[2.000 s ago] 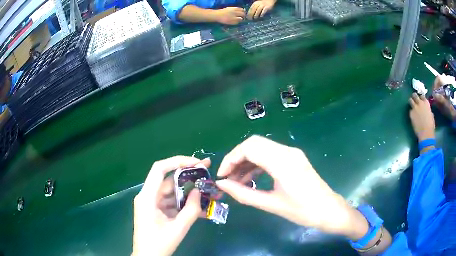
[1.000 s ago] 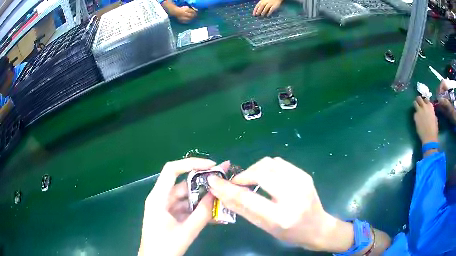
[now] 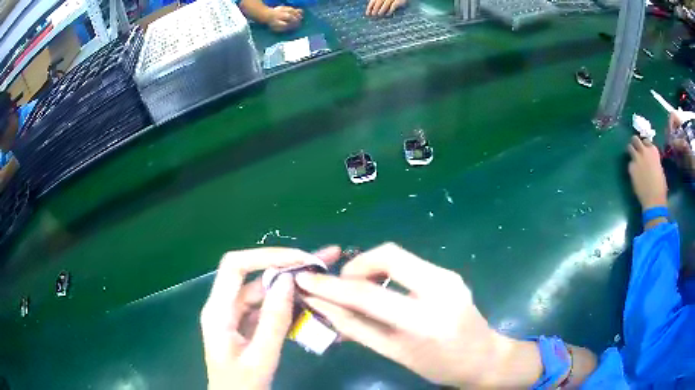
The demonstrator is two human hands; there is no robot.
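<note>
My left hand (image 3: 248, 316) holds a silver-rimmed watch case (image 3: 305, 263) above the green surface, its thumb pressed on the inside. The case is tilted and mostly covered by fingers. A silver-white block with a yellow edge, likely a battery (image 3: 314, 334), hangs below the case. My right hand (image 3: 411, 312) has its thumb and fingertips at the case's right side. Whether it grips a part is hidden. A small dark bit (image 3: 352, 252) and a thin white bit (image 3: 386, 282) show by its fingers.
Two part-assembled units (image 3: 360, 167) lie beyond my hands, and two more (image 3: 62, 283) at far left. A grey post (image 3: 621, 68) stands at right. A neighbour's blue-sleeved arm (image 3: 651, 266) is at far right. Black stacked trays (image 3: 84, 114) and white ones (image 3: 194, 65) stand at upper left.
The case has tilted, so its dark inside is now mostly hidden. My right fingertips have come in from its right side onto it. The two units beyond appear further left.
</note>
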